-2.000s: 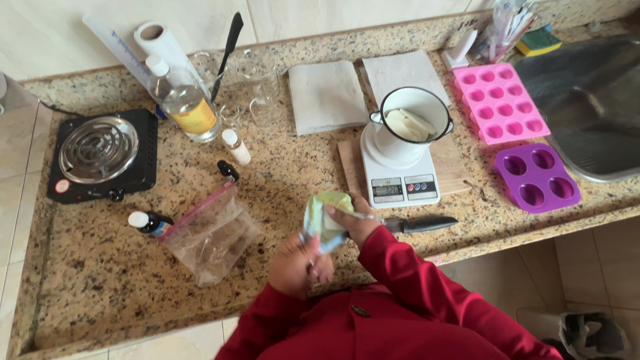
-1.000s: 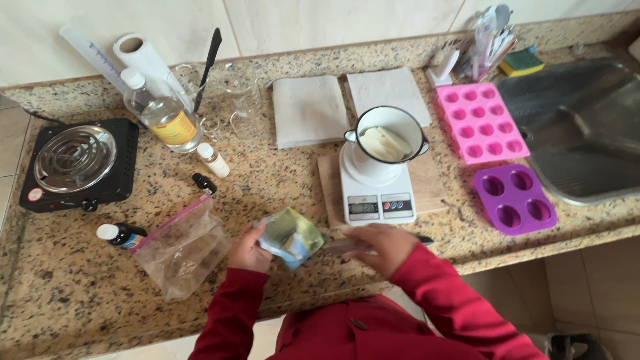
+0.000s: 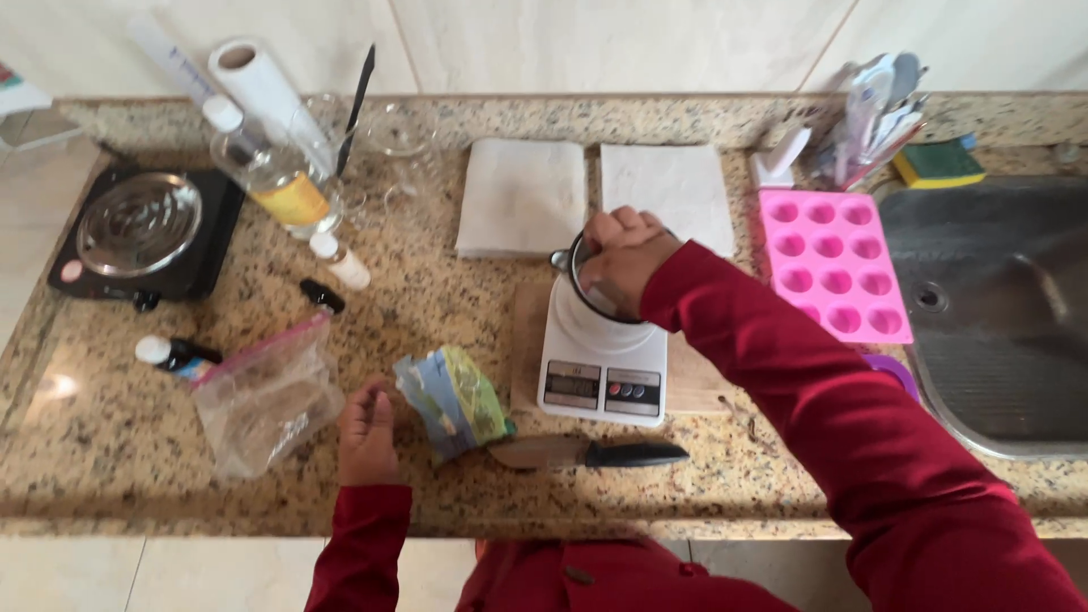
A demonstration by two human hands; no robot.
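Note:
My right hand [image 3: 627, 259] reaches into the dark-rimmed white enamel pot [image 3: 588, 293], covering most of its opening; whether it grips something inside is hidden. The pot stands on a white digital kitchen scale [image 3: 603, 395], which rests on a wooden board [image 3: 701, 395]. On the countertop, my left hand [image 3: 371, 429] lies with fingers curled, and nothing shows in it. Just right of it is a crumpled blue and green plastic wrapper [image 3: 450, 399]. A kitchen knife [image 3: 633, 453] with a black handle lies in front of the scale, its blade tip by the wrapper.
Left are an electric hot plate [image 3: 140, 225], a clear zip bag [image 3: 272, 408], small bottles [image 3: 342, 262] and a large clear bottle [image 3: 293, 200]. Folded white cloths or paper towels [image 3: 523, 195] lie behind the scale. Right are a pink silicone mold [image 3: 829, 263], a purple mold [image 3: 892, 374] and the sink [image 3: 994, 314].
The wrapper was in my left hand and now lies on the countertop. My right hand has moved from near the wrapper and knife into the pot.

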